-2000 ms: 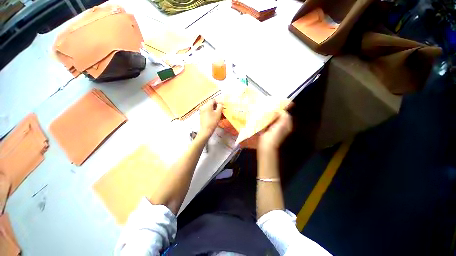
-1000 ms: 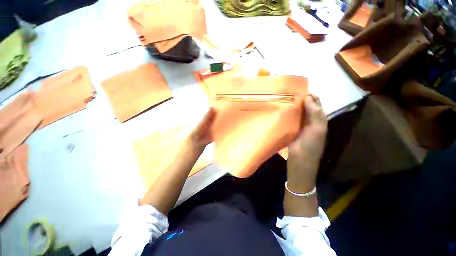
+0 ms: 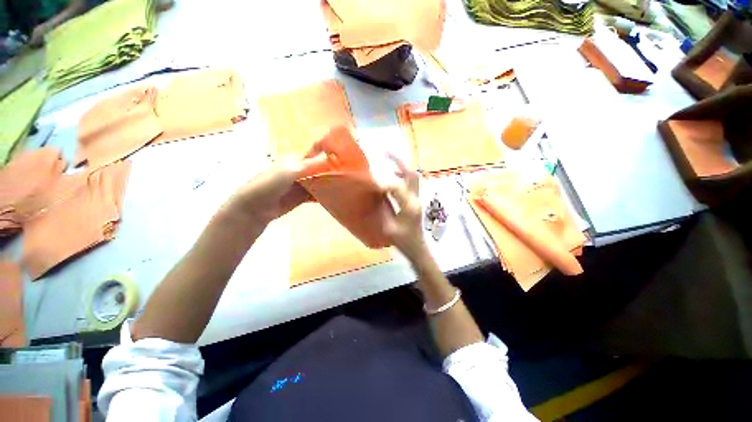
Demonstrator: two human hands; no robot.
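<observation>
An orange panel (image 3: 353, 198) is held up in front of me, folded or bent, above the table. My left hand (image 3: 276, 191) grips its upper left edge. My right hand (image 3: 401, 206) is at its right edge, fingers raised and partly blurred; a pale, washed-out patch lies by the fingers. The zipper slot cannot be made out. A plain orange panel (image 3: 326, 251) lies flat on the table below. Another orange stack (image 3: 305, 115) lies behind the held panel.
Zippered panels (image 3: 528, 227) lie at the right table edge, one folded over. Nearby are small metal pieces (image 3: 436, 216), a glue bottle (image 3: 519, 132) and a stack with a green tag (image 3: 458, 144). A tape roll (image 3: 112, 302) and grey boards (image 3: 49, 375) are at left.
The orange panel, spread with its zipper slot facing me a second ago, is now bent and further left over the table. The view has turned left, showing the tape roll and grey boards.
</observation>
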